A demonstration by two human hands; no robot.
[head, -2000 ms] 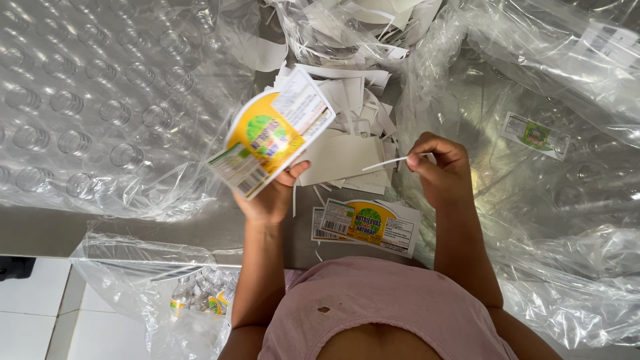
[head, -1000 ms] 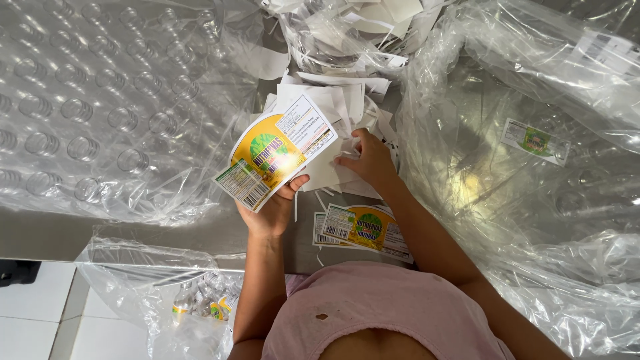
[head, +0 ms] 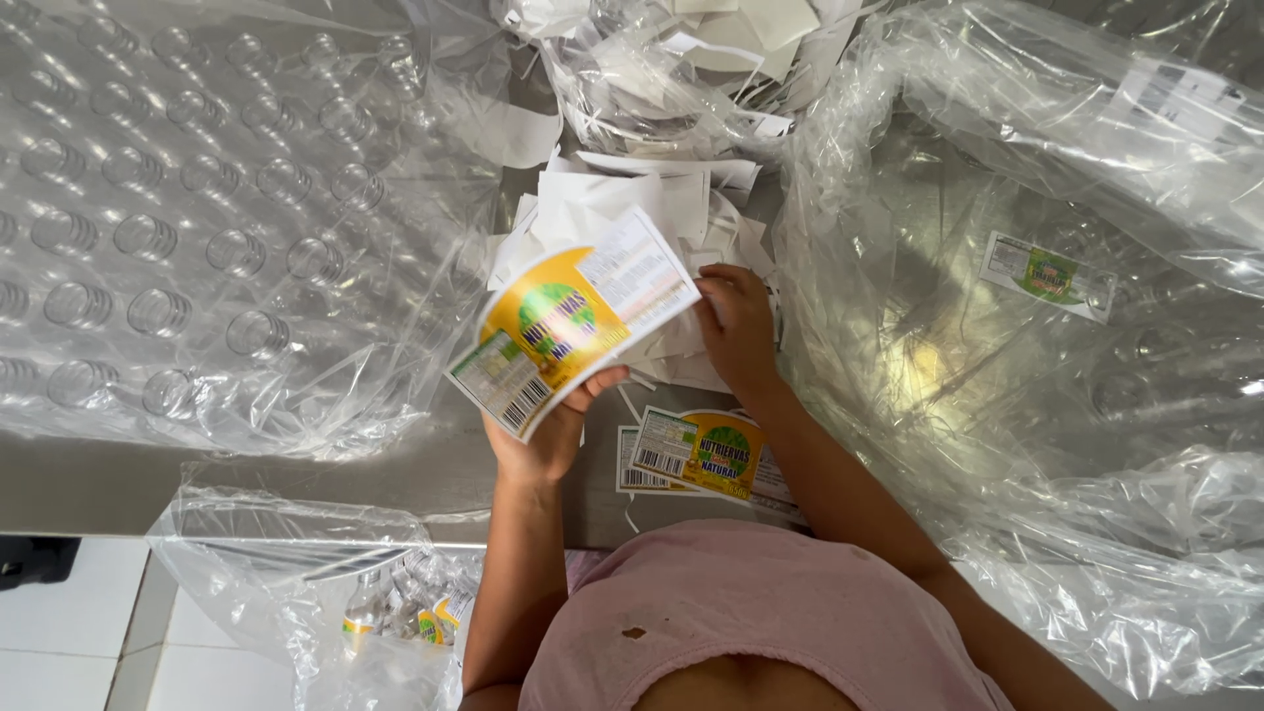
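My left hand holds a large printed label, yellow, green and white, by its lower edge, tilted over a heap of white paper backing pieces. At the label's right corner is my right hand, its fingers bent; whether they pinch the label's edge cannot be told. Near my right forearm, more printed labels lie overlapped on the metal table, partly under that arm.
Clear plastic bottles in plastic film fill the left side. A bag of paper scraps stands at the back. To the right spreads a clear plastic bag with one label. Labelled bottles sit in a bag below the table edge.
Two seconds ago my right hand held a thin white strip out to the right; that strip is no longer seen in it. The hand has moved left, to the label's corner.
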